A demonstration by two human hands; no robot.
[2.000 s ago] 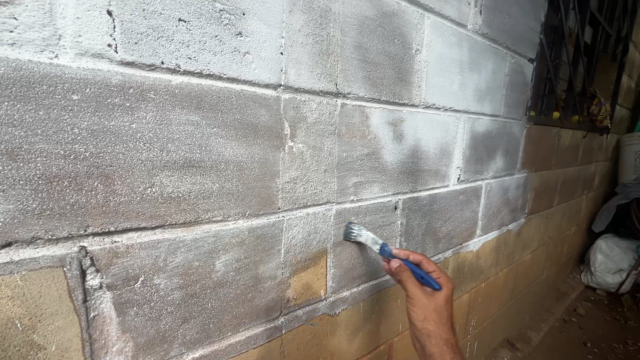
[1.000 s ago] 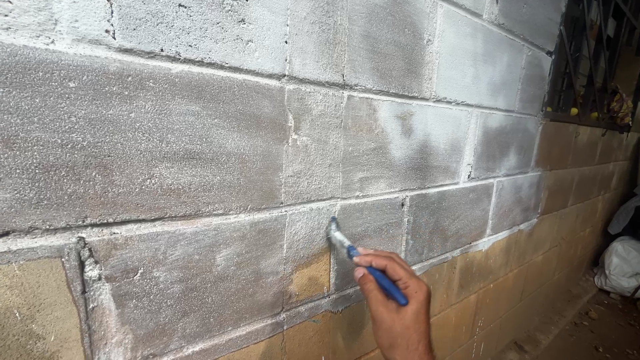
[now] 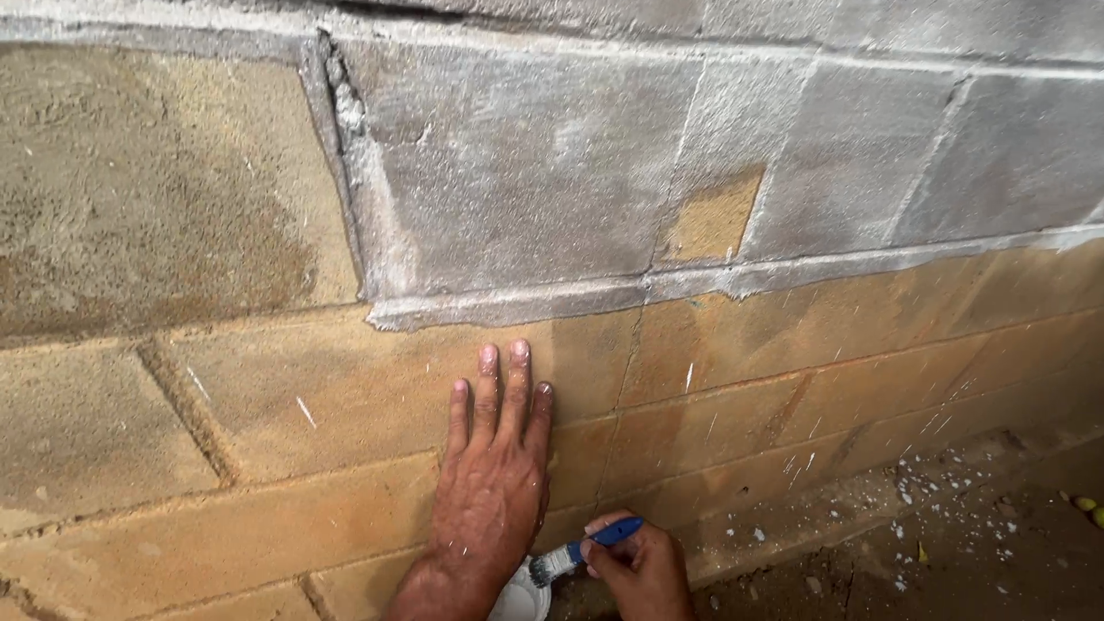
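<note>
My left hand [image 3: 493,483] lies flat with its fingers apart on the unpainted tan part of the block wall [image 3: 345,379], holding nothing. Low in the view, my right hand [image 3: 638,561] grips the blue handle of a paintbrush [image 3: 595,543]. The brush's wet bristles rest at the rim of a white paint container [image 3: 522,599], which is partly hidden behind my left wrist. Higher up, the blocks carry thin grey-white paint [image 3: 517,172] that ends in a ragged lower edge, with one tan patch [image 3: 711,216] showing within it.
Dirt ground [image 3: 949,552] with white paint drips runs along the foot of the wall at the lower right. Small yellowish fruits [image 3: 1088,507] lie at the right edge. A rough crack [image 3: 341,95] runs down a joint at the upper left.
The view has swung down and left. My right hand and the brush have left the painted blocks and are low at the container. My left hand has come into view on the wall.
</note>
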